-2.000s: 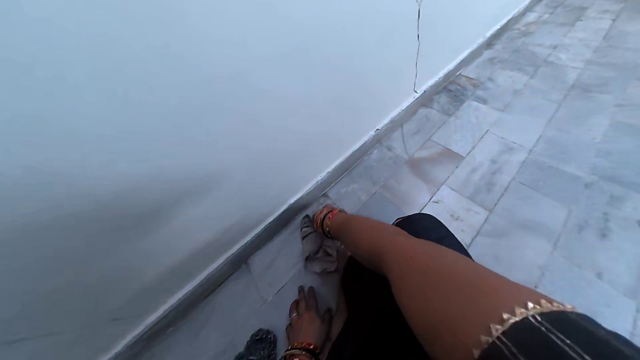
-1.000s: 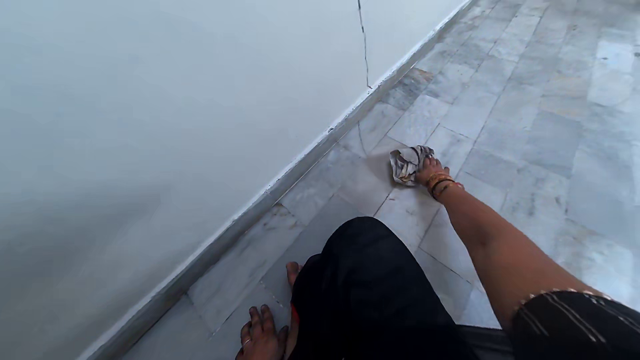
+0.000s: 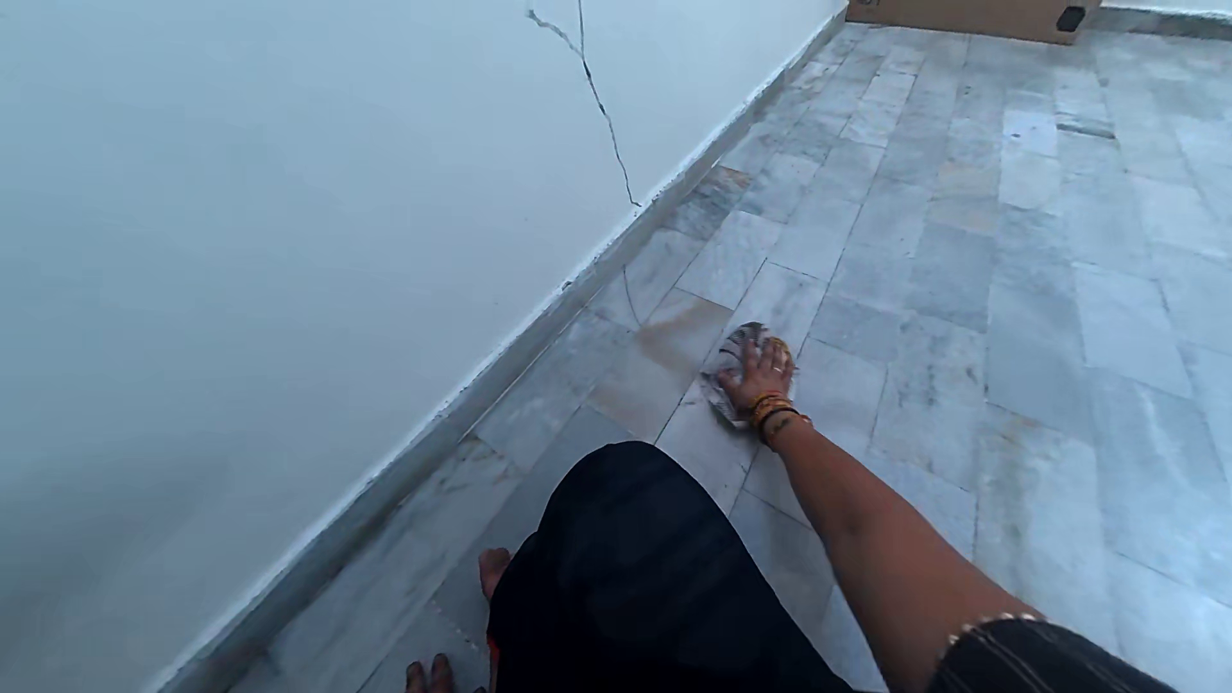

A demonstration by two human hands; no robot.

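Observation:
My right hand presses a crumpled, patterned cloth flat on the marble tile floor, ahead of my bent, dark-clothed knee. Orange and dark bands circle that wrist. Of my left hand only some fingertips show at the bottom edge, near the floor left of the knee; the rest is out of view, and nothing is seen in it. Bare toes stick out beside the dark cloth of the leg.
A pale wall with a long crack rises on the left. A low stone skirting runs along its foot. At the far end a cardboard box stands on the floor. A brownish stain marks tiles left of the cloth.
Two seconds ago my right hand was beside the skirting; it is now out on the floor with the cloth, away from the wall. My left hand has mostly left the view.

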